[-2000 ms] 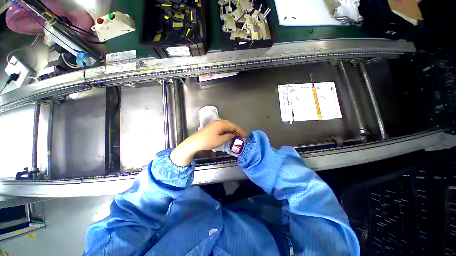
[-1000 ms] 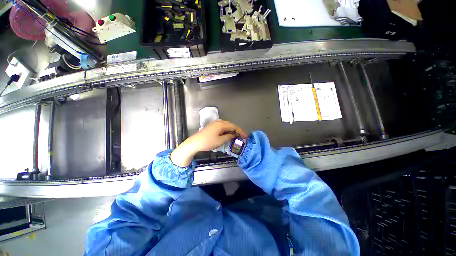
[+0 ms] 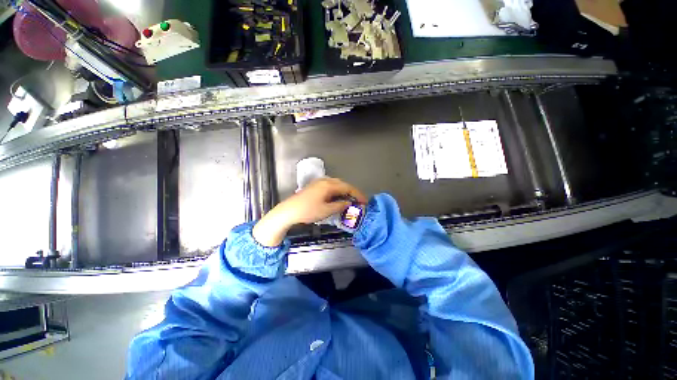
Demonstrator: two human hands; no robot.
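Observation:
A smartwatch [image 3: 352, 216] with a lit, colourful screen is on my right wrist, at the blue cuff. My left hand [image 3: 315, 202] is bare and lies across my right hand, with its fingertips closed at the watch's upper edge; its thumb is hidden. My right hand [image 3: 309, 172] wears a white glove and points up and left over the conveyor bed. It is mostly hidden beneath my left hand, so its grip cannot be told.
The near conveyor rail [image 3: 319, 260] runs under my forearms. A record sheet [image 3: 445, 152] with a yellow-orange tool [image 3: 471, 152] lies right on the bed. Beyond the far rail stand a bin of dark parts [image 3: 260, 33], a bin of pale clips [image 3: 364, 33] and a button box [image 3: 169, 43].
The watch screen shows a bright, colourful picture again after looking greyish one second ago. Both hands have stayed in nearly the same place.

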